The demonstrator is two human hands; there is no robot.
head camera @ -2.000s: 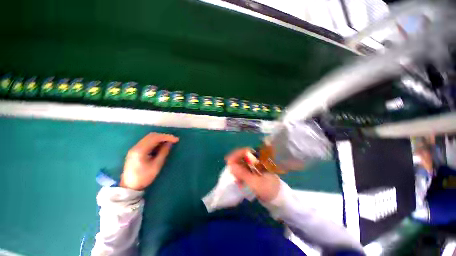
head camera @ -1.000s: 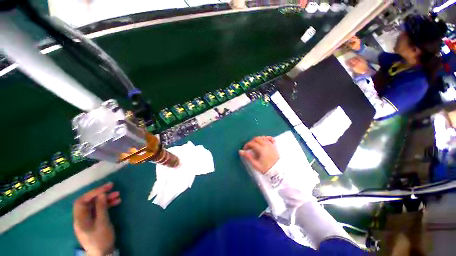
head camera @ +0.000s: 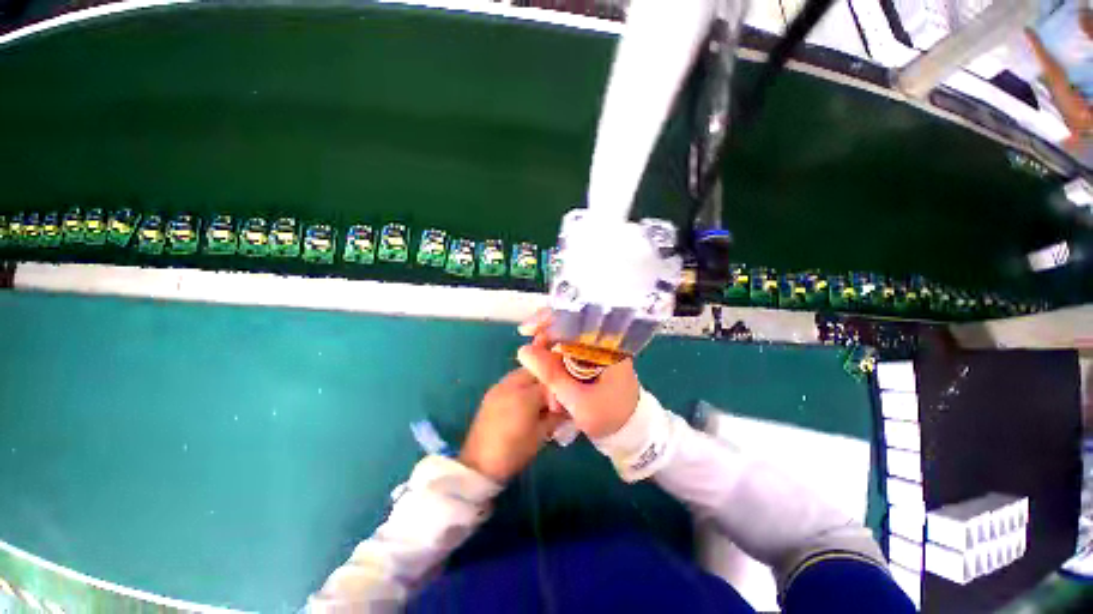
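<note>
The silver square-ended dispensing tool (head camera: 614,270) hangs upright in front of me, its amber lower part (head camera: 590,356) pointing down. My right hand (head camera: 593,396) is closed around the tool's lower tip. My left hand (head camera: 509,426) is curled against my right hand, just left of and below the tip. A small pale piece (head camera: 565,433) shows between the hands; its shape and which hand holds it cannot be told. Green circuit boards (head camera: 360,244) stand in a long row along the belt edge behind the tool. My left fingertips are hidden.
The pale edge rail (head camera: 264,288) separates the dark green belt (head camera: 300,120) from the teal bench (head camera: 216,408). White paper or sheeting (head camera: 791,462) lies under my right forearm. White blocks (head camera: 977,536) sit on the black mat (head camera: 995,420). A person's arm (head camera: 1061,84) shows top right.
The view has turned. My hands, apart before, have come together at the tool tip. The tool, at the left before, now hangs mid-view. The crumpled paper beneath it is no longer visible.
</note>
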